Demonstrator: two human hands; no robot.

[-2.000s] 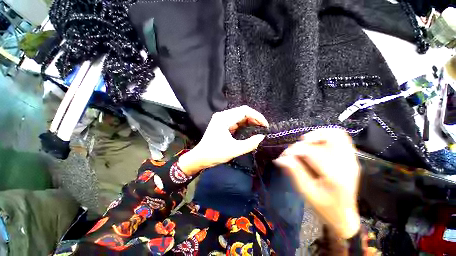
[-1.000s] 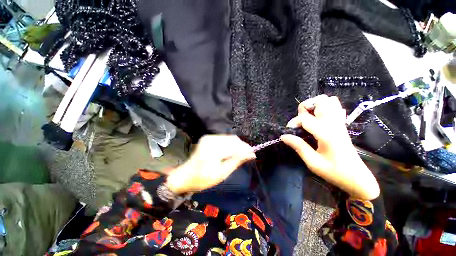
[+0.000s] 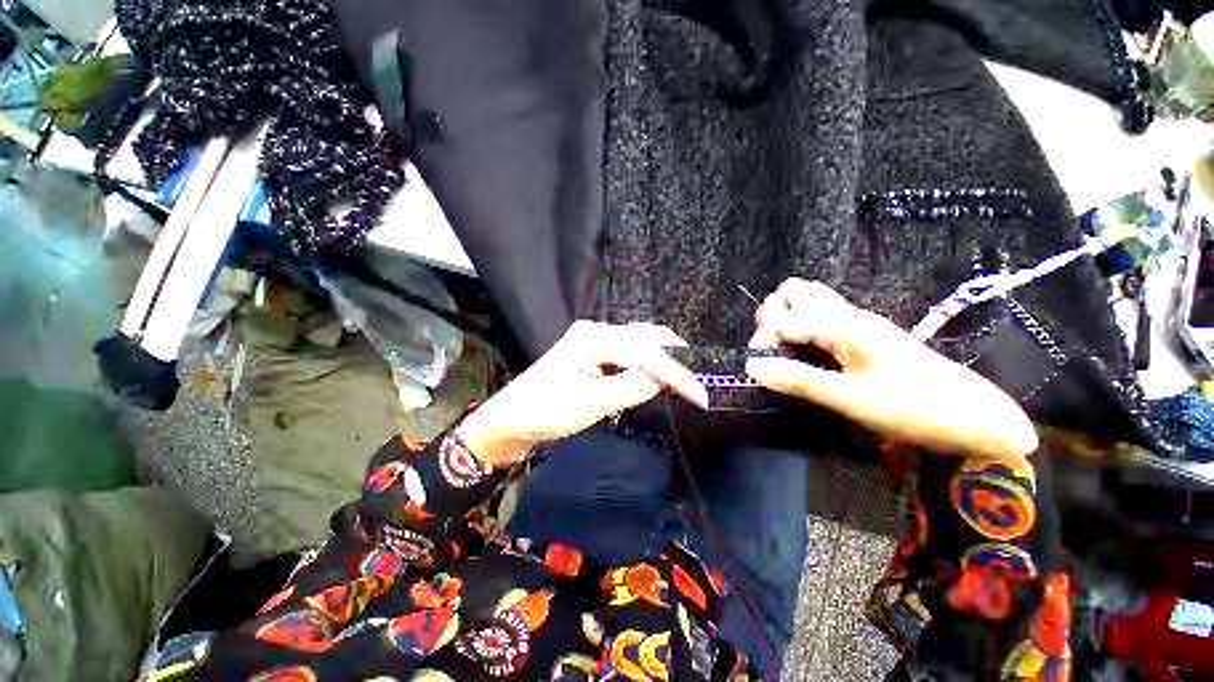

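Observation:
The black-grey tweed jacket lies over the table, its hem edge hanging toward my lap. A thin silvery-purple chain runs along the hem and shows between my hands. My left hand pinches the hem and chain at the left. My right hand pinches the hem and chain a little to the right. A needle sticks out up-left from my right fingers. A fine dark thread hangs near my left fingertips. The smooth black lining lies left of the tweed.
A pile of flecked black trim is at the upper left. A pale cord lies across the jacket at the right. A white bar with a black end is at the left. A blue textured lump is at the right table edge.
My left hand has moved up and onto the hem beside my right hand. The chain now lies straight between both hands; a second ago it slanted down to my left fingers.

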